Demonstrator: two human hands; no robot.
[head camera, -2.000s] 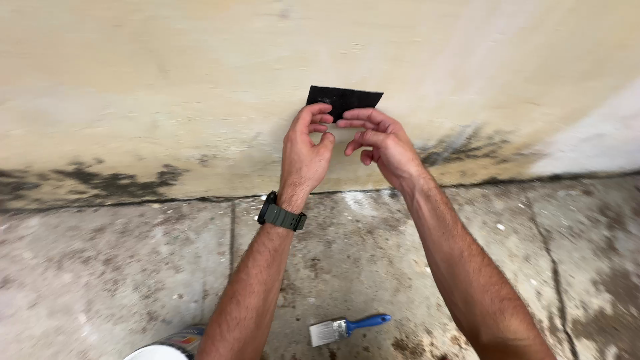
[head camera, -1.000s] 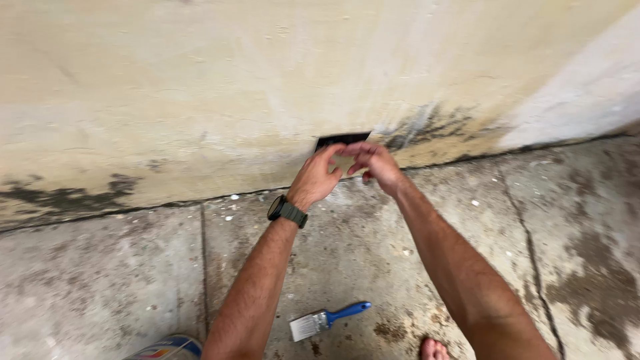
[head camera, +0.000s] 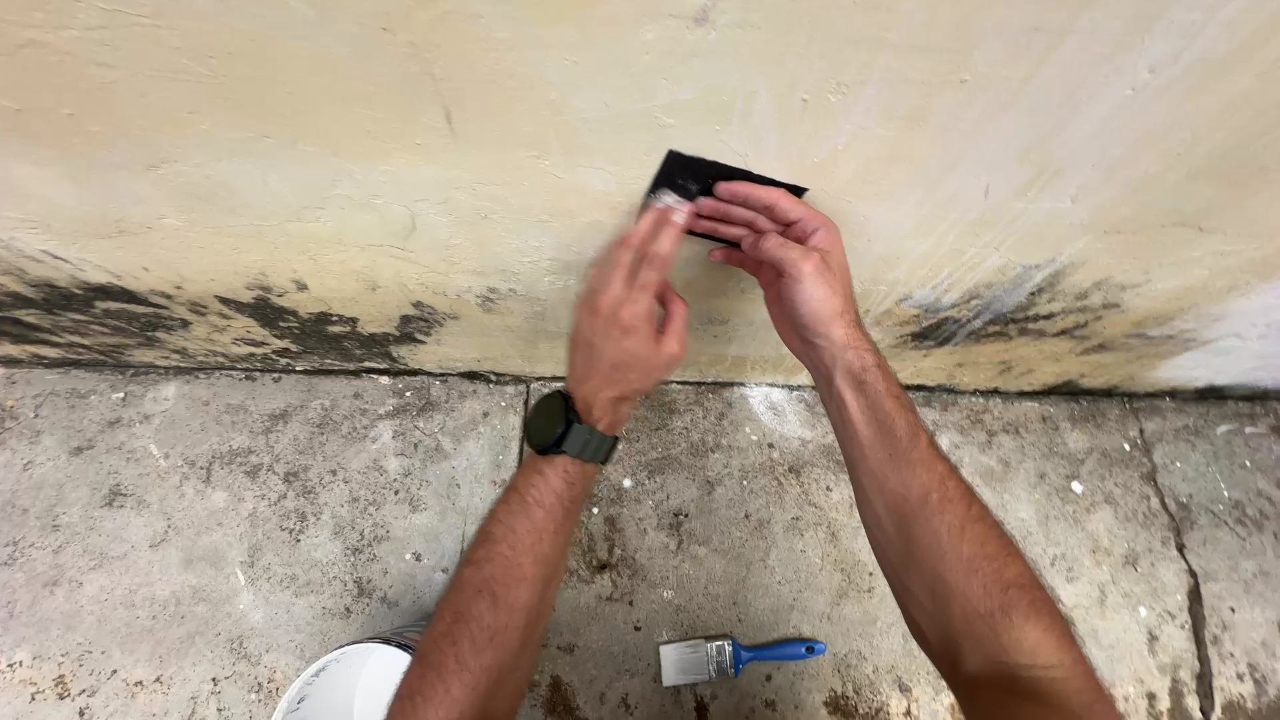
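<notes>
A thin black sheet, perhaps sandpaper (head camera: 690, 172), lies flat against the yellowish painted wall (head camera: 450, 180), with a pale dusty patch near its lower left. The fingers of my right hand (head camera: 790, 250) are spread over its right part and press it to the wall. My left hand (head camera: 630, 310), blurred and wearing a dark watch (head camera: 570, 428), has its fingertips at the sheet's lower left corner; whether they grip or only touch it cannot be told.
On the stained concrete floor (head camera: 300, 500) lies a paintbrush (head camera: 740, 657) with a blue handle and white bristles. A white bucket (head camera: 350, 682) stands at the bottom left, partly behind my left forearm. Dark mould-like stains (head camera: 330, 325) mark the wall's base; a crack (head camera: 1185, 545) crosses the floor at right.
The black sheet and both hands were lower, close to the wall's base, a second ago and are now higher up the wall. My right fingers have spread across the sheet. The view has shifted.
</notes>
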